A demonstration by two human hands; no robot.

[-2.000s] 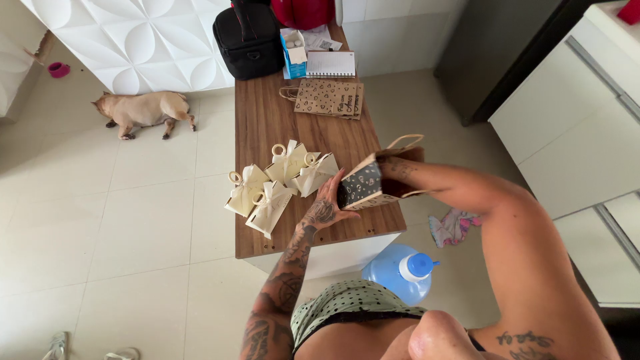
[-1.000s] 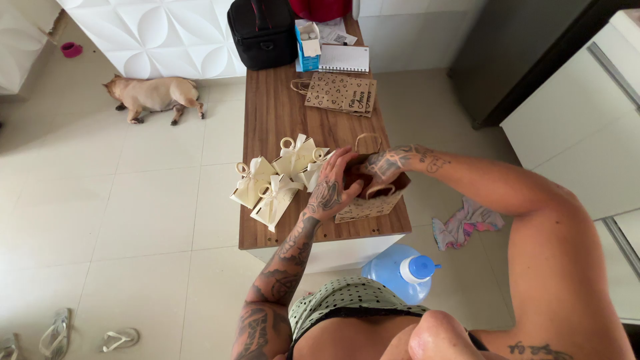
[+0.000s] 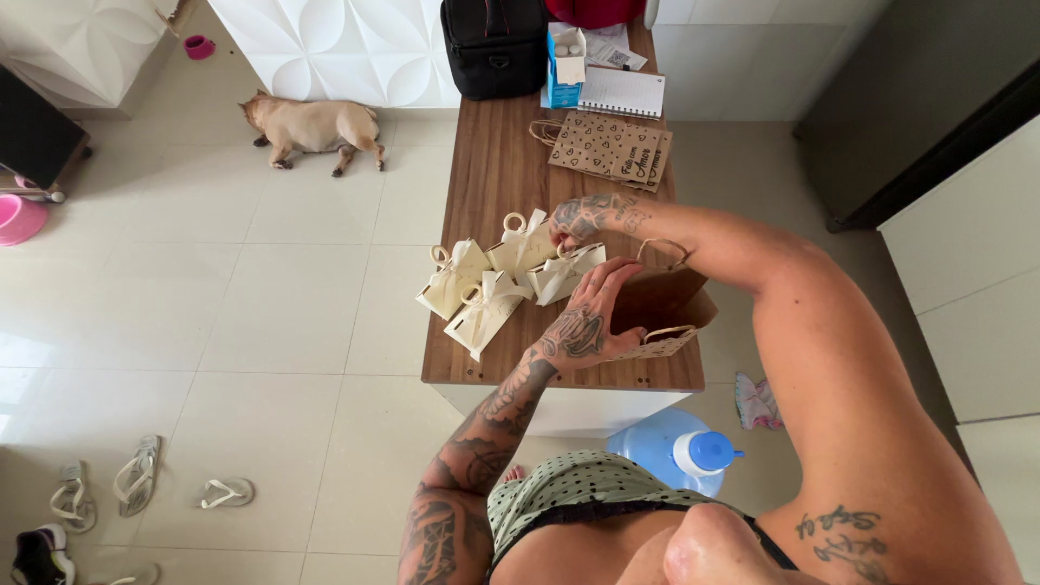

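Observation:
My left hand [image 3: 587, 318] holds the near left side of an open kraft paper gift bag [image 3: 666, 296] with twisted handles, standing at the counter's near right corner. Beyond it, my right hand [image 3: 573, 223] touches one of several small cream boxes with ribbon bows and ring handles; its fingertips are partly hidden. That box [image 3: 569, 272] lies closest to the bag. A second box [image 3: 520, 246] is behind, a third [image 3: 455, 278] at the left, and another [image 3: 485, 313] nearest the front edge. Flat printed kraft bags [image 3: 611, 149] lie farther back.
On the wooden counter [image 3: 487, 154] stand a black bag [image 3: 494, 49], a blue-and-white carton [image 3: 565, 69] and a spiral notebook [image 3: 621, 92]. A blue water jug [image 3: 670, 455] is on the floor below the near edge. A dog [image 3: 315, 132] lies left; sandals [image 3: 138, 475] are lower left.
My right hand has come out of the kraft bag and moved left to the cream boxes. My left hand has moved onto the bag's side. The bag's opening now shows more.

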